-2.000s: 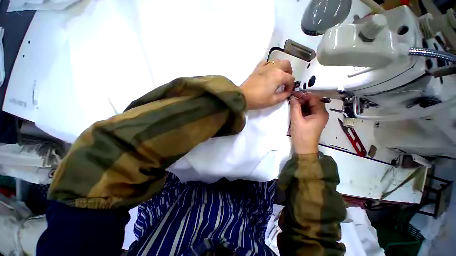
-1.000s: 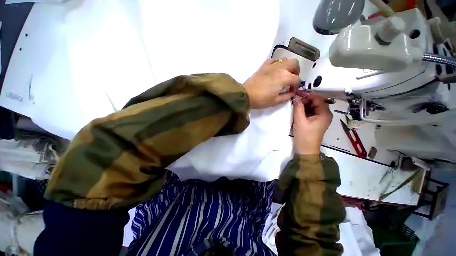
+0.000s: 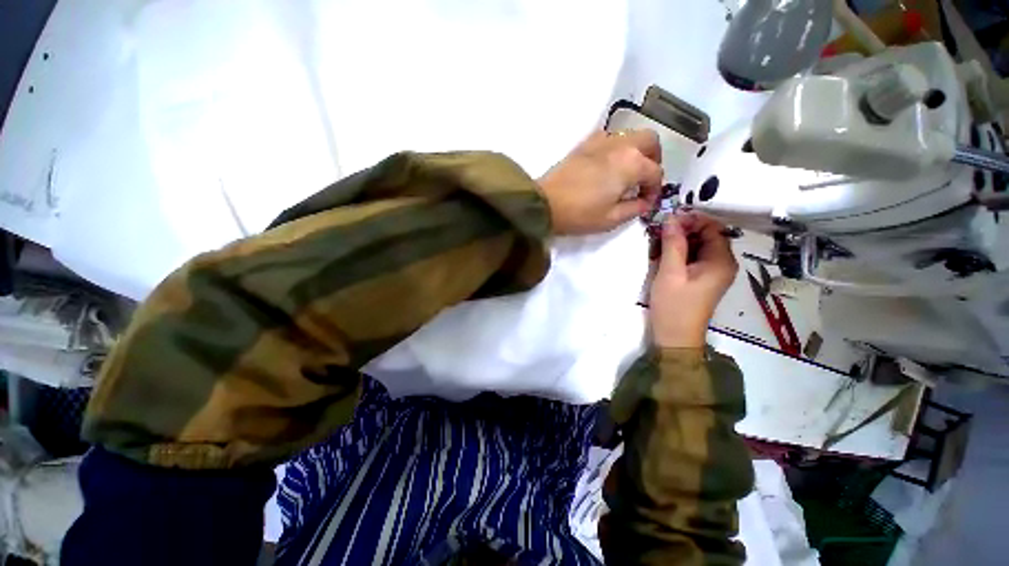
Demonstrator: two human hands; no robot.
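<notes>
A large white fabric panel [image 3: 476,88] covers the table left of the needle and hangs toward my lap. My left hand [image 3: 606,182] lies on its right edge by the needle area, fingertips pinched together. My right hand [image 3: 692,276] is just right of it, thumb and fingers pinched close to the left fingertips. A small dark and metallic part [image 3: 666,206] shows between the fingertips; what exactly is pinched is too small to tell. The white sewing machine [image 3: 775,177] stands at the upper right, its needle area partly hidden by my hands.
Red-handled thread snips [image 3: 778,314] lie on the bed right of my right hand, beside a small brown block [image 3: 813,344]. A grey lamp head [image 3: 775,39] hangs at upper right. Layered pale fabric [image 3: 50,343] is at the far left, and white fabric [image 3: 775,514] lies lower right.
The view has shifted slightly, so the machine and lamp sit a little further right. Both hands stay at the needle area; a small gap with the metallic part now shows between the fingertips.
</notes>
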